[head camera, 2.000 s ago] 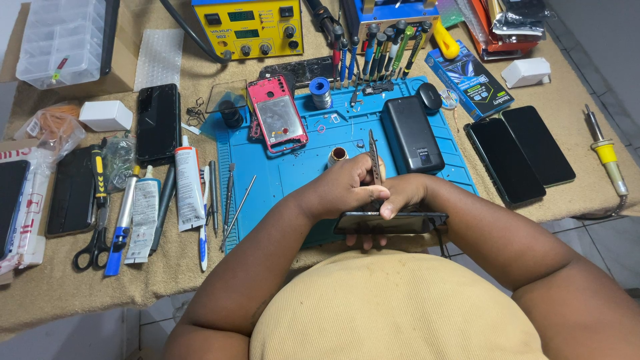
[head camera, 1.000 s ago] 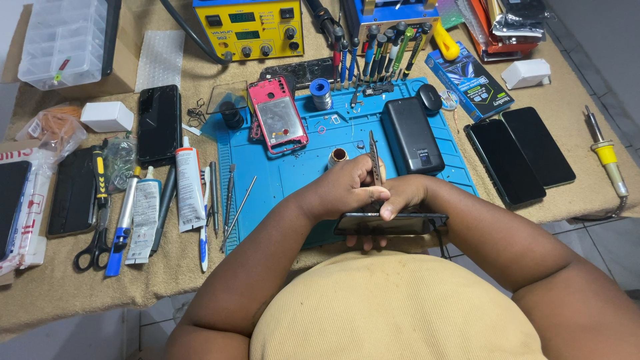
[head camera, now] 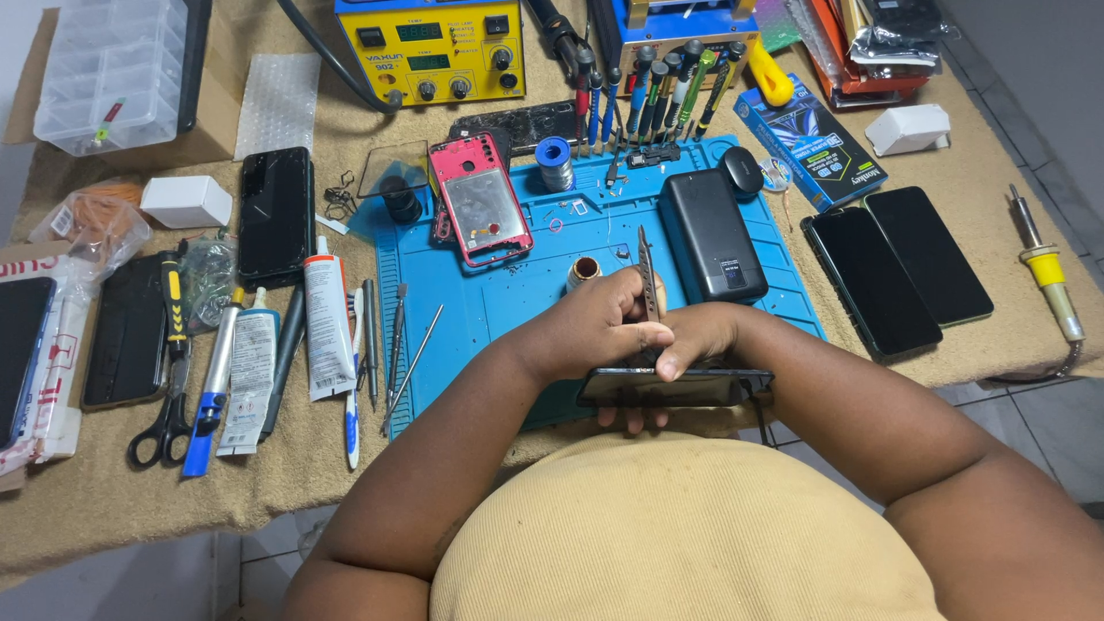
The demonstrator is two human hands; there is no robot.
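Observation:
My left hand (head camera: pixel 611 321) is closed around metal tweezers (head camera: pixel 647 274), whose slim end points up and away over the blue repair mat (head camera: pixel 470 302). Beside it, my right hand (head camera: pixel 697 335) grips a dark smartphone (head camera: pixel 677 388), tilted on edge near my body, with the thumb on its upper edge and fingertips showing beneath it. A cable hangs from the phone's right end. Just beyond my left hand stands a small copper-coloured cylinder (head camera: pixel 584 271). Where the tweezers' lower end meets the phone is largely hidden by my fingers.
A black power bank (head camera: pixel 711 237), a pink phone frame (head camera: pixel 481 198) and a solder spool (head camera: pixel 554 162) lie on the mat. Upright screwdrivers (head camera: pixel 660 95) and a yellow soldering station (head camera: pixel 435 52) stand behind. Scissors (head camera: pixel 168 414) lie left; a soldering iron (head camera: pixel 1048 267) and phones (head camera: pixel 871 280) lie right.

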